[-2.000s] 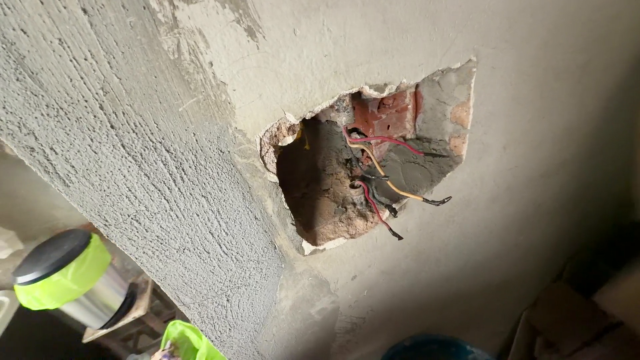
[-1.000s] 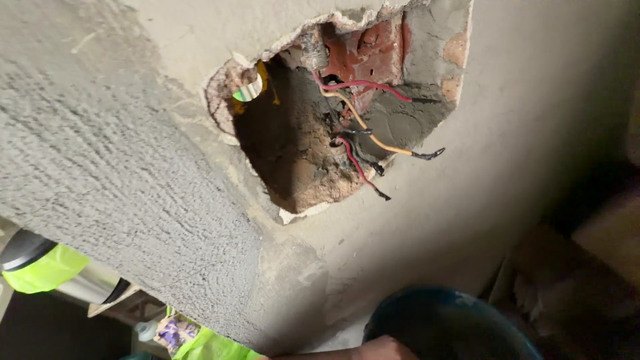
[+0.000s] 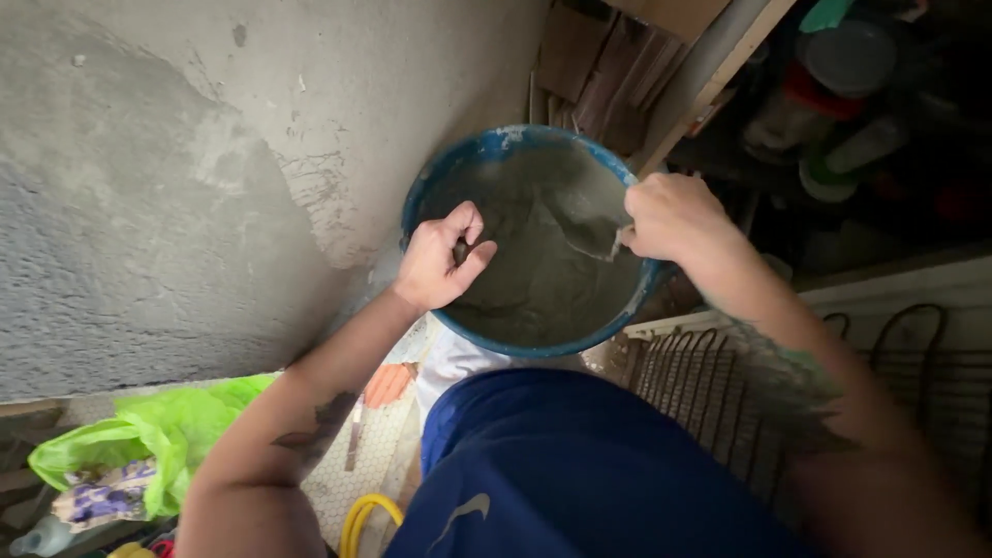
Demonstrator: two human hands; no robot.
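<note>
Below me stands a round blue plastic tub (image 3: 535, 353) holding wet grey mortar (image 3: 511, 263). My right hand (image 3: 670, 217) is closed on the handle of a trowel (image 3: 585, 232) at the tub's right rim; most of the handle is hidden by the fingers, and the blade lies at the mortar. Over the left rim is my left hand (image 3: 446, 256), its fingers curled and its thumb apart from them. Something dark shows inside that curl, too unclear to name.
A plastered wall (image 3: 232, 155) rises on the left. Wooden boards (image 3: 597, 62) lean behind the tub. A wire rack (image 3: 697, 364) is at the right, a lime-green plastic bag (image 3: 155, 434) and a coiled yellow hose (image 3: 364, 515) at the lower left.
The view has swung down from the wall hole with its wires to the tub. Both hands are now at the tub; a second ago only part of a hand showed at the bottom edge.
</note>
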